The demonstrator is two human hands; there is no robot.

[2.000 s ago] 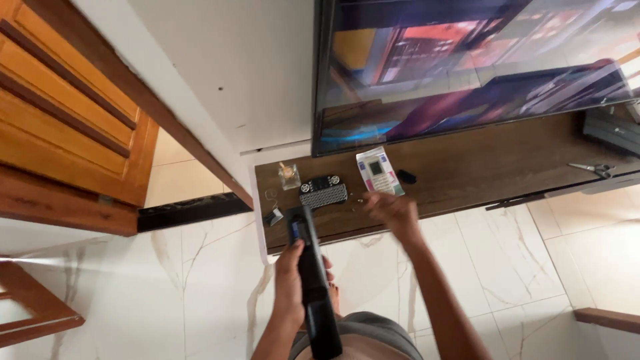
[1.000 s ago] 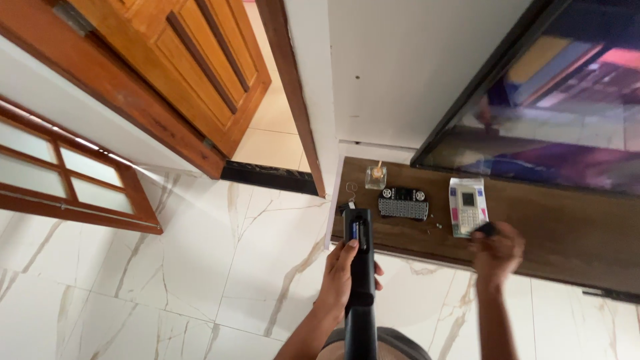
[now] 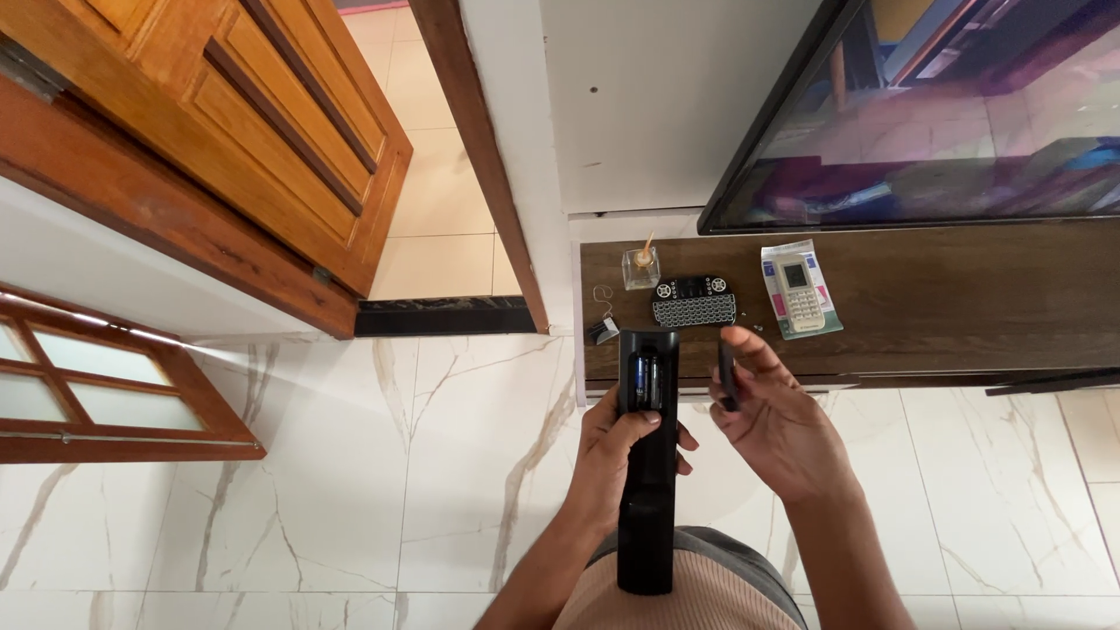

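My left hand [image 3: 612, 455] grips a black remote control [image 3: 647, 499], its back facing up and its battery compartment uncovered. Two batteries [image 3: 648, 382] lie side by side in that compartment. Between the thumb and fingers of my right hand [image 3: 774, 411] is a small black battery cover [image 3: 727, 376], held on edge just right of the remote and apart from it. Beyond the remote, a mini keyboard [image 3: 695, 302] rests on the dark wooden console [image 3: 945, 306]. To its right a light-coloured remote with a screen [image 3: 798, 293] lies on a printed card or package.
A glass reed diffuser [image 3: 641, 267] and a small object with a looped cord [image 3: 604, 329] occupy the console's left end. A television [image 3: 945, 131] stands behind. Left are an open wooden door [image 3: 289, 114] and a glazed wooden frame [image 3: 114, 376].
My right hand has moved from beside the light-coloured remote towards the black remote, bringing the black cover with it. My left hand still holds the black remote. The view has shifted.
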